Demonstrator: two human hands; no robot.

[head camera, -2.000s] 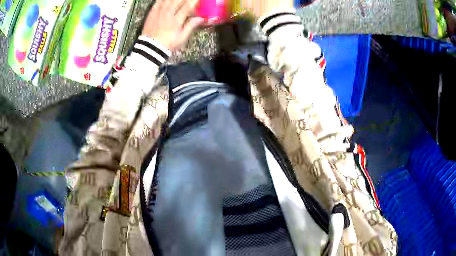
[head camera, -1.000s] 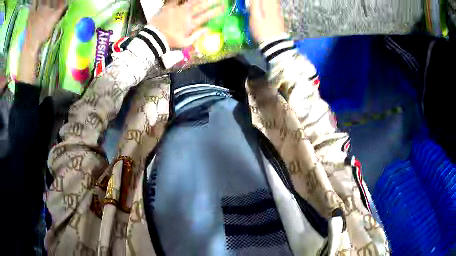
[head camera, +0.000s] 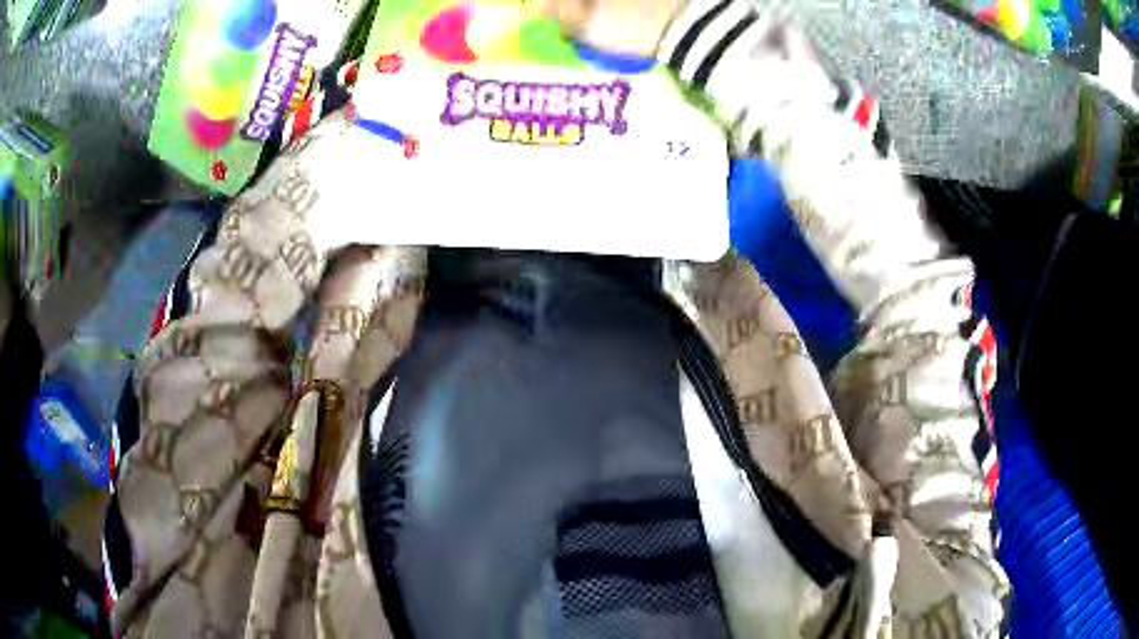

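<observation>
A printed display box (head camera: 537, 175), white and lime green with purple "SQUISHY BALLS" lettering, is in front of my chest at the table's near edge. Its white end is towards me and its top is cut off by the picture. My right hand (head camera: 615, 25) is blurred and partly cut off at the top edge, over the upper part of the printed face; its grip is unclear. My left hand is not visible; the left sleeve passes behind the box. No loose balls show in front of me.
Another printed box (head camera: 244, 94) lies on the speckled grey table (head camera: 862, 63) at the left. Coloured items (head camera: 1030, 23) are at the top right. A blue bin (head camera: 781, 250) is below the table edge, and blue ribbed crates (head camera: 1062, 549) are at the lower right.
The printed box now covers the place where the loose coloured balls and my left hand were. My right forearm has shifted to the right. The other person's arm at the left is gone.
</observation>
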